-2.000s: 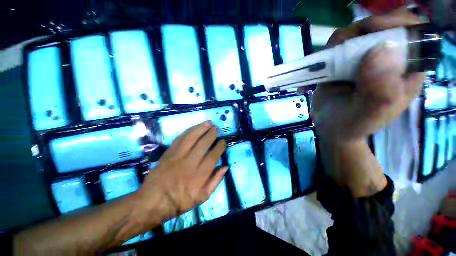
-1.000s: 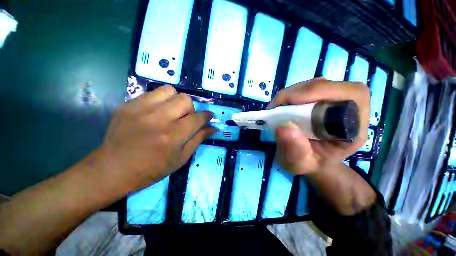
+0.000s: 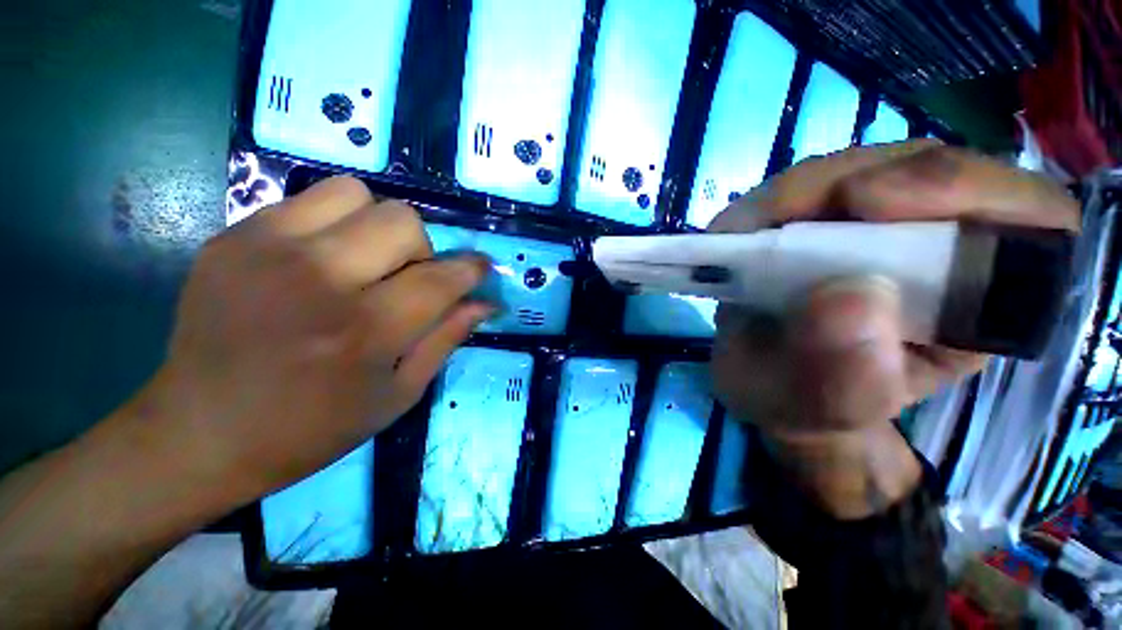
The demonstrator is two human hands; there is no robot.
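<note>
A shiny black blister tray (image 3: 396,548) holds light-blue phone back covers in upright rows and a sideways middle row. My left hand (image 3: 322,322) lies over the left end of a sideways middle-row cover (image 3: 549,295), fingertips on or just above it; whether it grips the cover cannot be told. Black camera dots and short lines show at that cover's right end. My right hand (image 3: 861,308) holds a white pen-type tool (image 3: 787,261). Its small black tip points left, just right of the dots; contact cannot be told. The nearest lower-row covers show one small dot and short lines each.
A dark-green mat (image 3: 99,160) lies left of the tray. Stacked blister trays (image 3: 941,37) stand beyond it at the upper right. Crumpled clear-white film (image 3: 990,369) hangs at the right, near red material (image 3: 1083,99). More covers show at the right edge.
The view has shifted over the tray. The pen tip, over the sideways cover's camera area one second ago, is now at its right end. The dots there now show more fully.
</note>
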